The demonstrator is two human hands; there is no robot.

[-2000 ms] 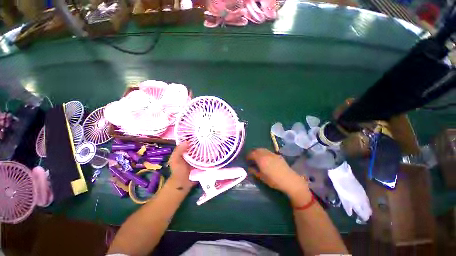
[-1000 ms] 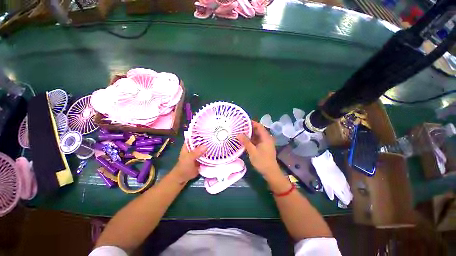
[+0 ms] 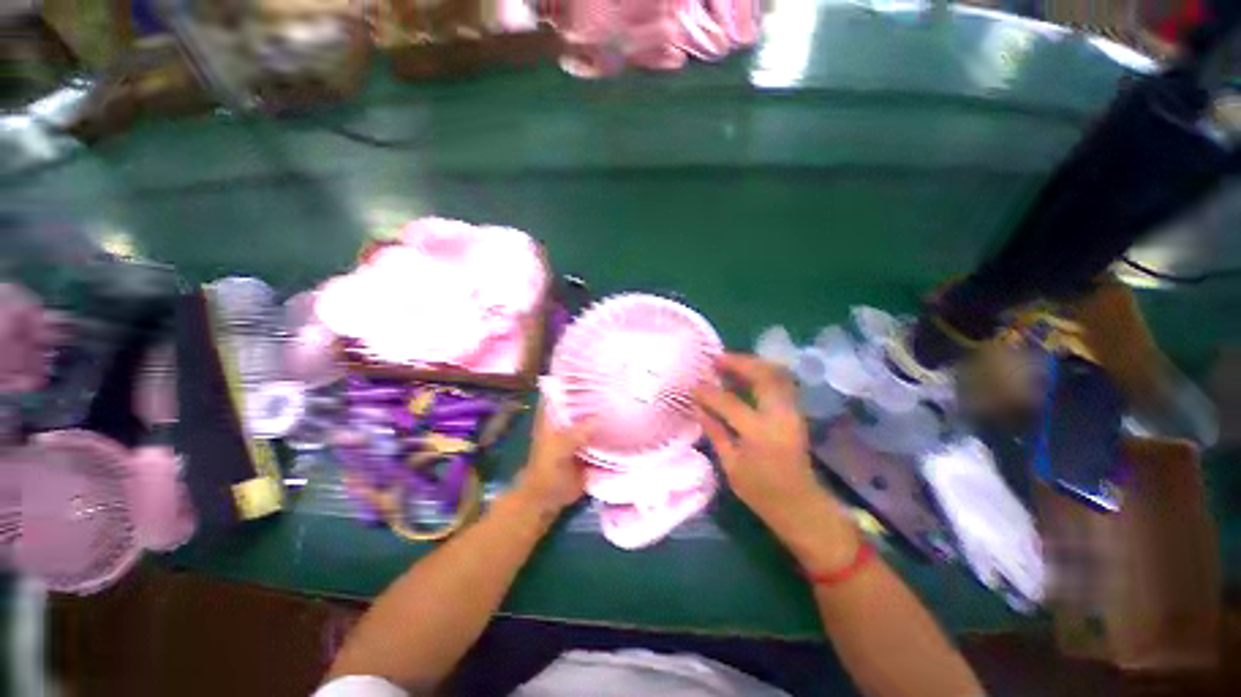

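Observation:
A round pink slatted fan (image 3: 637, 375) stands upright in front of me, blurred, with its pink clip base (image 3: 653, 497) below it. My left hand (image 3: 551, 460) holds the fan at its lower left edge; part of its fingers is hidden. My right hand (image 3: 757, 433) is at the fan's right edge, fingers spread, with fingertips over the rim. Whether the right fingertips grip the fan is too blurred to tell.
Pink fan parts fill a carton (image 3: 438, 302) at the back left. Purple cells (image 3: 422, 425), a tape roll (image 3: 433, 524) and a black padded bar (image 3: 222, 409) lie left. Translucent blades (image 3: 851, 368), a white glove (image 3: 983, 517), a phone (image 3: 1082, 429) and a black arm (image 3: 1075, 225) are right.
The fan was tilted to the right above its clip, then came upright between both hands. My right hand moved in to its right edge, and its fingers now look more spread. The whole view has shifted.

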